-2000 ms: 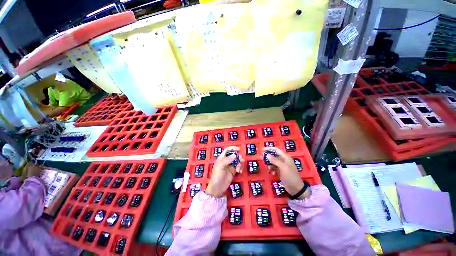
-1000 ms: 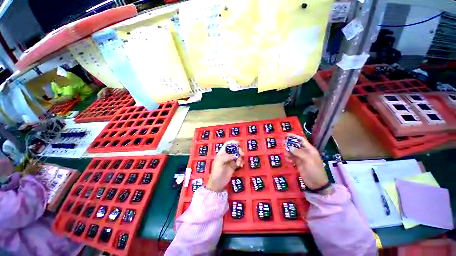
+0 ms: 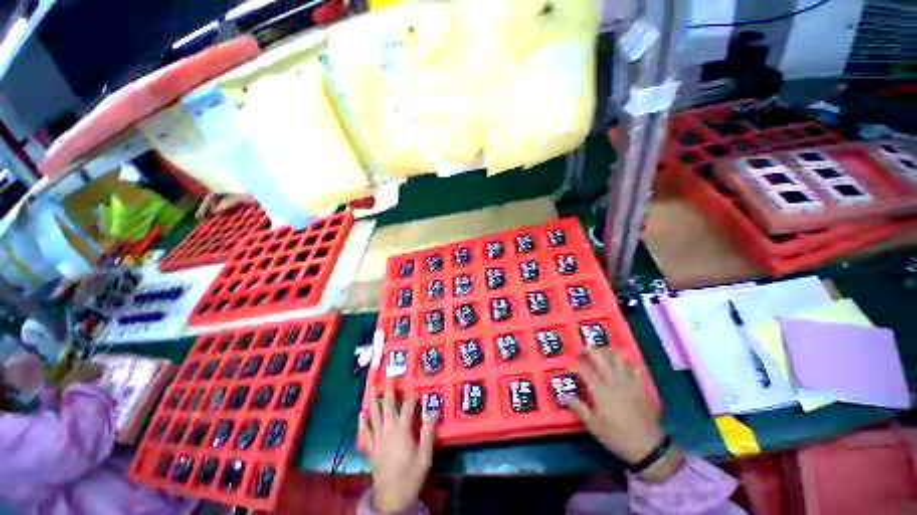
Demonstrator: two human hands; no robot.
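The red compartment tray [image 3: 503, 430] lies in front of me, its pockets holding small black watch units [image 3: 471, 352] with pale markings. My left hand [image 3: 398, 448] lies over the tray's front left corner, palm down, fingers spread, with no unit seen in it. My right hand [image 3: 615, 407] is over the front right part, its thumb beside a unit [image 3: 565, 389] in the front row and its fingers near the unit above. The picture is slightly blurred, and the hands hide the pockets under them.
A neighbouring filled red tray [image 3: 229, 397] lies left, another red tray [image 3: 277, 267] behind it. A metal post [image 3: 635, 171] stands right of the tray, with stacked trays [image 3: 794, 241] beyond. Record sheets [image 3: 716, 352] and a pen [image 3: 749, 344] lie right. A neighbour's pink sleeve [image 3: 75, 453] shows at left.
Both hands have come down and back to the tray's front edge. The units they held up are no longer in the fingers, and pockets seen under them are filled. The view has shifted.
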